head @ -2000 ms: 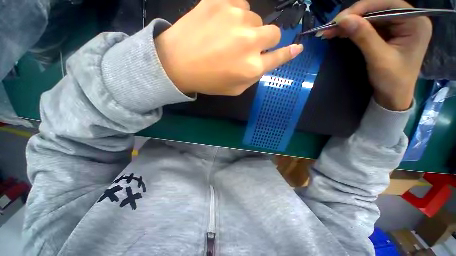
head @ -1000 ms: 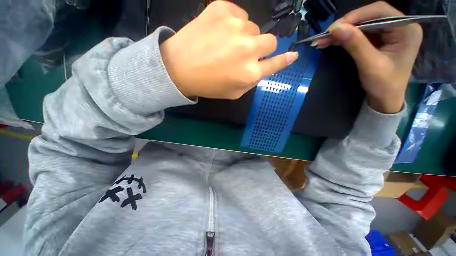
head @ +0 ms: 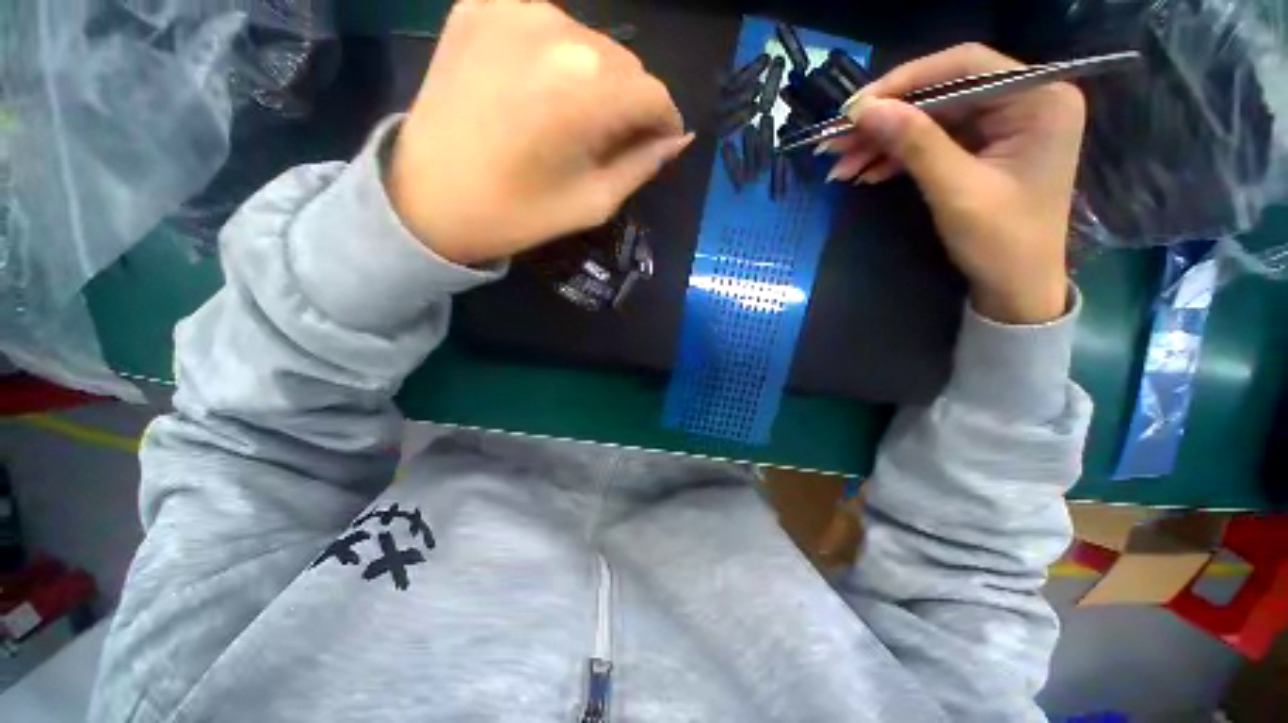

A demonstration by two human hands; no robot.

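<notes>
The blue carrier sheet (head: 742, 318) lies on the black work mat (head: 890, 304), with rows of tiny dark marks. Several small black plastic parts (head: 812, 96) lie loose on its far end. Another pile of black parts (head: 600, 269) lies on the mat left of the sheet, partly under my left hand. My right hand (head: 961, 177) holds the tweezers (head: 989, 88) like a pen, their tips at the black parts on the sheet. My left hand (head: 544, 134) is curled, back of the hand up, left of the sheet; whether it holds anything is hidden.
Clear plastic bags lie at the left (head: 85, 184) and at the right, the right bag (head: 1179, 134) holding dark parts. A spare blue-and-silver strip (head: 1170, 360) lies on the green bench (head: 1095, 353) at the right. A cardboard box (head: 1151, 551) and red object (head: 1250, 579) are below the bench edge.
My left hand has moved left, off the sheet, uncovering a pile of black parts. My right hand and the tweezers have moved left and slightly down. The view has shifted.
</notes>
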